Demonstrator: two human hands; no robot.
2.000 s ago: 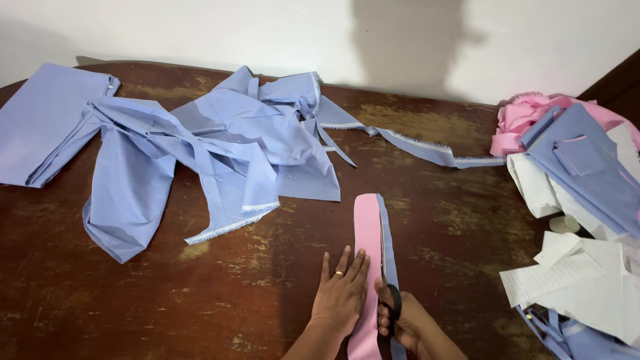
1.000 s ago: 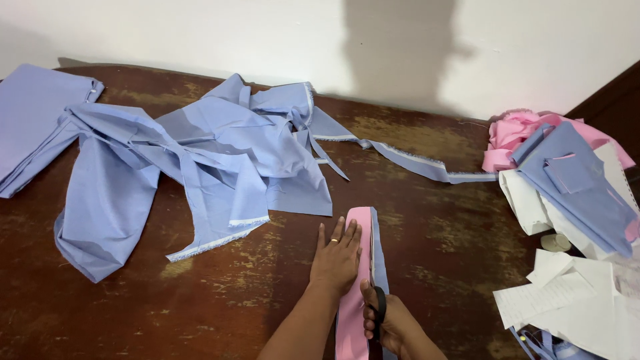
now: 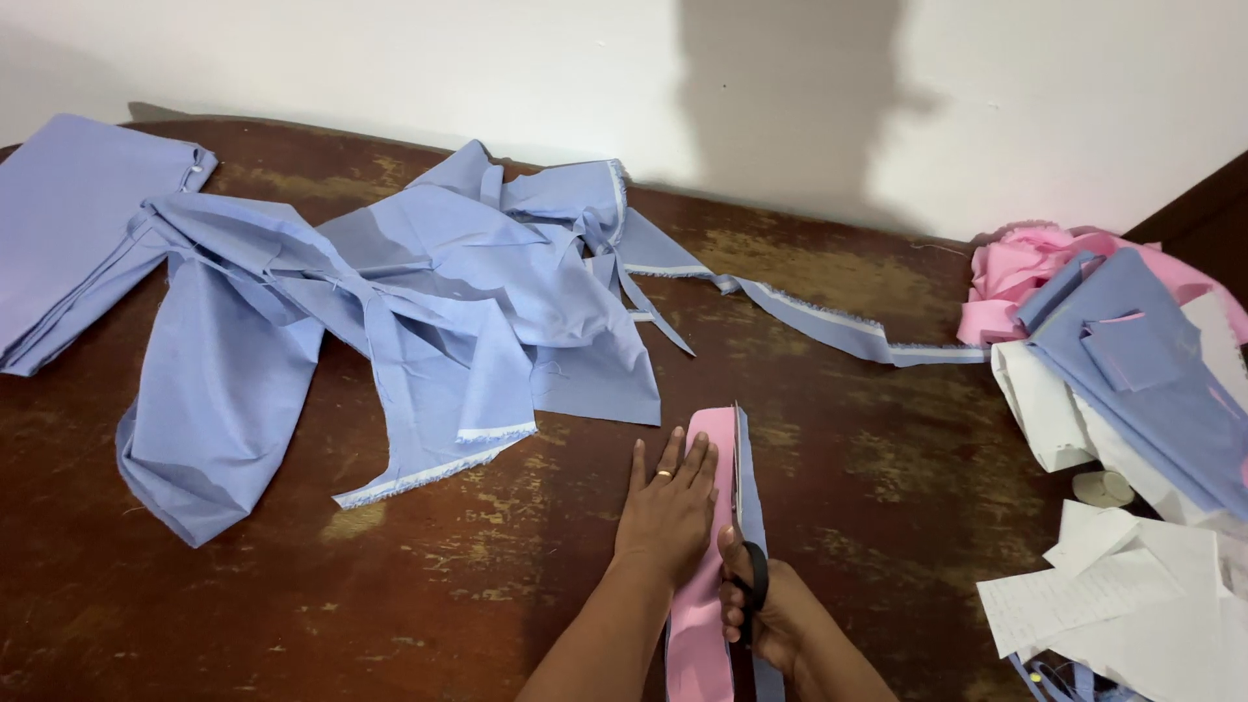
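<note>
A long pink fabric strip [image 3: 704, 624] lies over blue fabric [image 3: 756, 507] at the lower middle of the table. My left hand [image 3: 668, 507], with a ring on one finger, rests flat on the pink strip with its fingers spread. In my right hand [image 3: 760, 604] are black-handled scissors [image 3: 755, 585], held along the strip's right edge. Their blades point away from me and reach near the strip's far end, with a band of blue fabric to their right. Whether the blades are apart is hard to tell.
Crumpled blue fabric [image 3: 439, 244] with frayed edges spreads across the back left, beside folded blue cloth [image 3: 78, 224]. A narrow blue strip [image 3: 819, 327] runs right to a pile of pink fabric [image 3: 1024, 268], blue pieces [image 3: 1131, 292] and white papers [image 3: 1150, 604]. Behind stands a white wall [image 3: 487, 68].
The scissors have moved along the strip toward its far end, and more of their blades shows. My left hand lay nearer the strip's far end one second ago.
</note>
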